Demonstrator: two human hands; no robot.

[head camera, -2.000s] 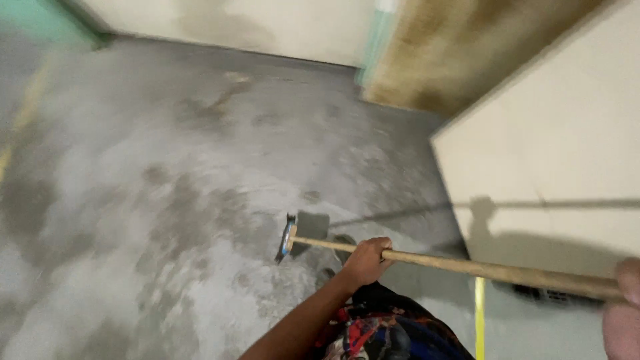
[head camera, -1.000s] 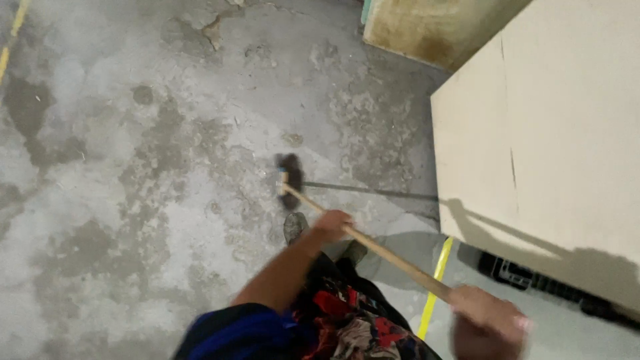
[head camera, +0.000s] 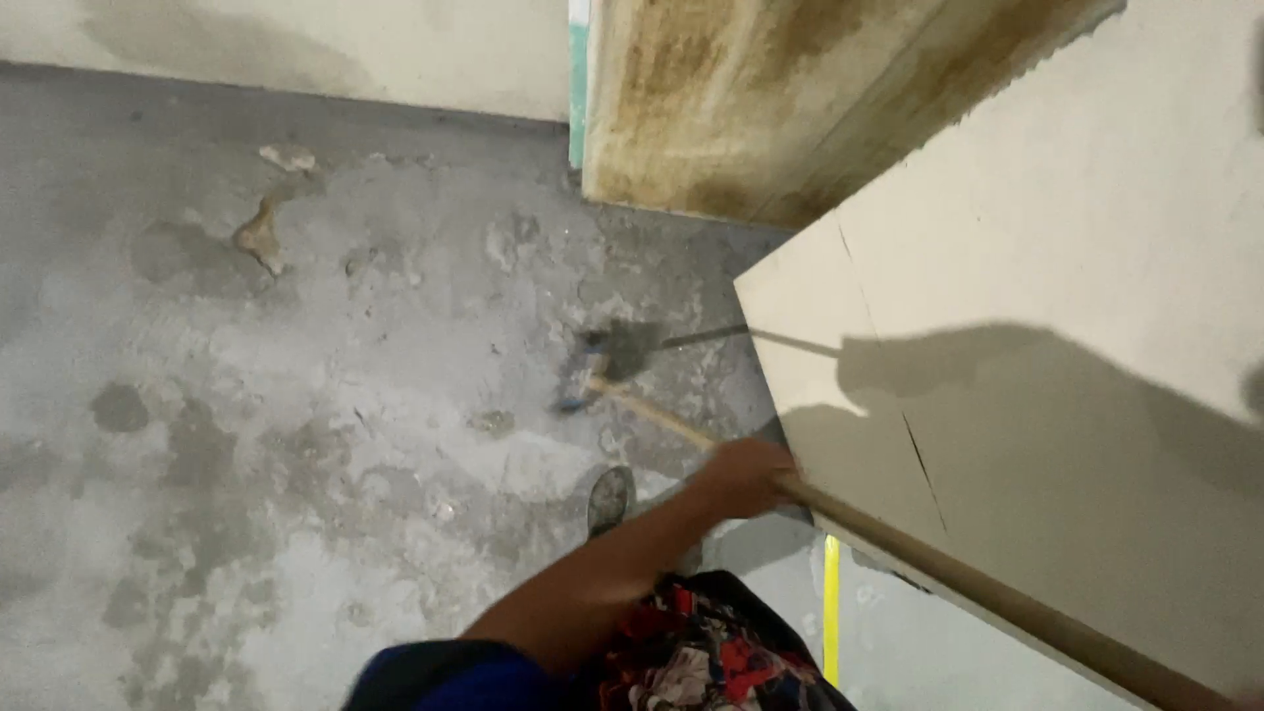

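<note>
My left hand [head camera: 746,476] is closed around the wooden handle [head camera: 948,568] of a push broom, partway along its length. Blurred by motion, the broom head [head camera: 585,375] is at the concrete floor [head camera: 326,395], with blue showing at its ends. The handle slants down to the lower right corner, where only a sliver of my right hand [head camera: 1248,696] shows at its upper end. A shoe [head camera: 610,497] stands on the floor just below the broom head.
A large pale board or panel [head camera: 987,296] fills the right side. Behind it stands a brown-stained panel [head camera: 711,109] beside a green-and-white edge [head camera: 578,99]. A pale wall [head camera: 296,49] runs along the top left. Yellow floor tape [head camera: 831,612] lies at lower right.
My left hand stays on the broom handle. My right hand, plainly in view a second ago, is now almost out of frame at the lower right. The view has shifted.
</note>
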